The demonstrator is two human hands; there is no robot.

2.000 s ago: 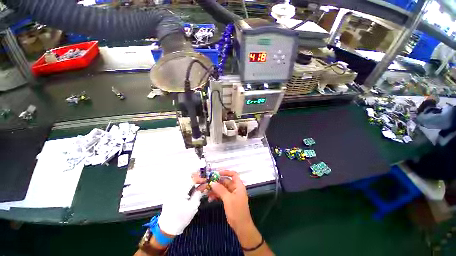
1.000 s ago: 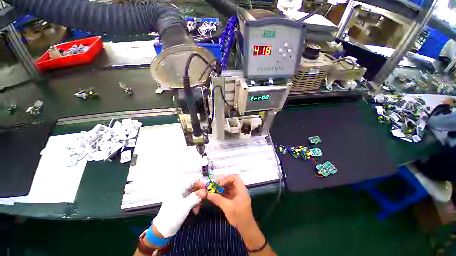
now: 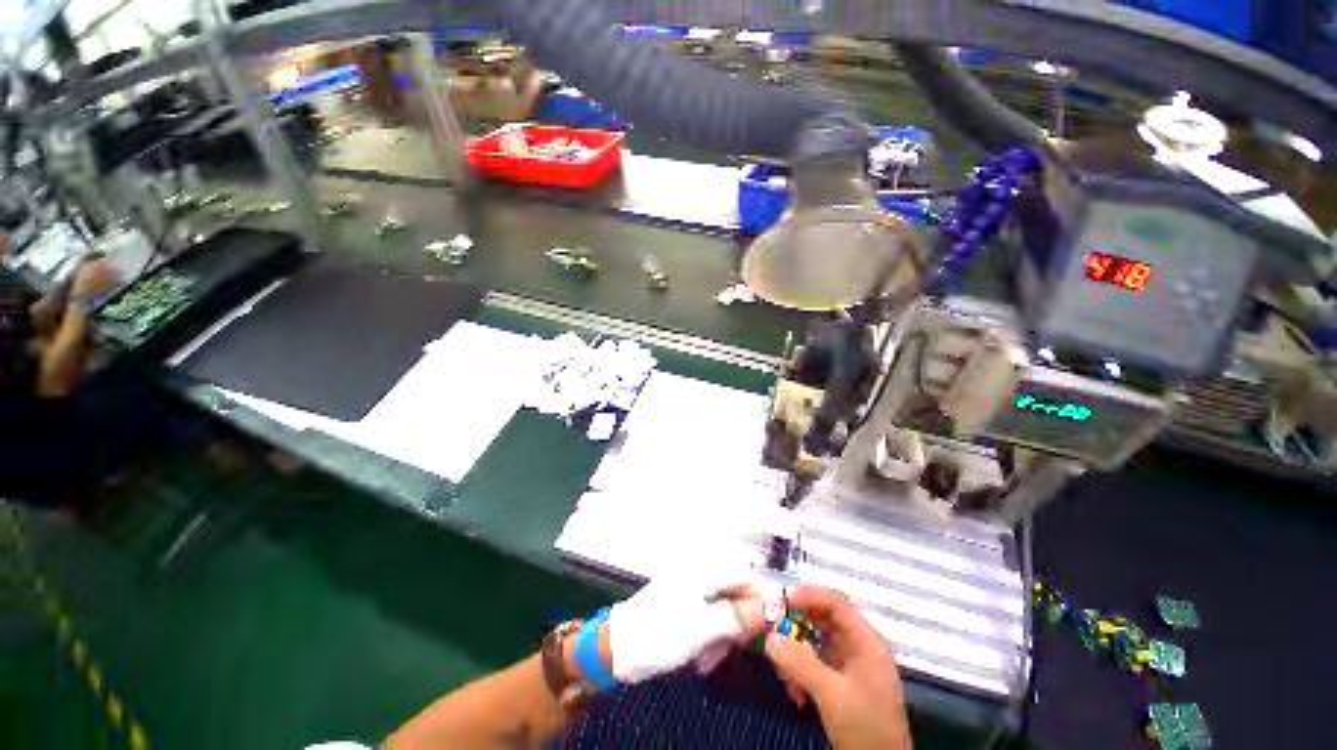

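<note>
My left hand (image 3: 682, 627), in a white glove with bare fingertips, and my bare right hand (image 3: 839, 662) meet low in the middle of the head view. Between their fingertips they hold a small assembly (image 3: 793, 627) with yellow and blue parts; the fingers hide much of it. The soldering iron head (image 3: 824, 384) stands above and beyond the hands, over the ribbed metal plate (image 3: 909, 579). Green circuit boards (image 3: 1177, 721) and yellow-and-dark parts lie on the right black mat. White plastic pieces (image 3: 590, 375) are heaped on the left.
Behind are a fume hood (image 3: 831, 257), a controller (image 3: 1151, 279) showing 418, and a smaller display box (image 3: 1056, 407). A red bin (image 3: 544, 156) stands beyond the dark conveyor (image 3: 506, 235), which carries scattered assemblies. Another person's arm (image 3: 66, 330) is at far left.
The view has swung left, so the bench appears shifted right and tilted, and another person shows at left. My hands still hold the small assembly together, close to the plate's front edge.
</note>
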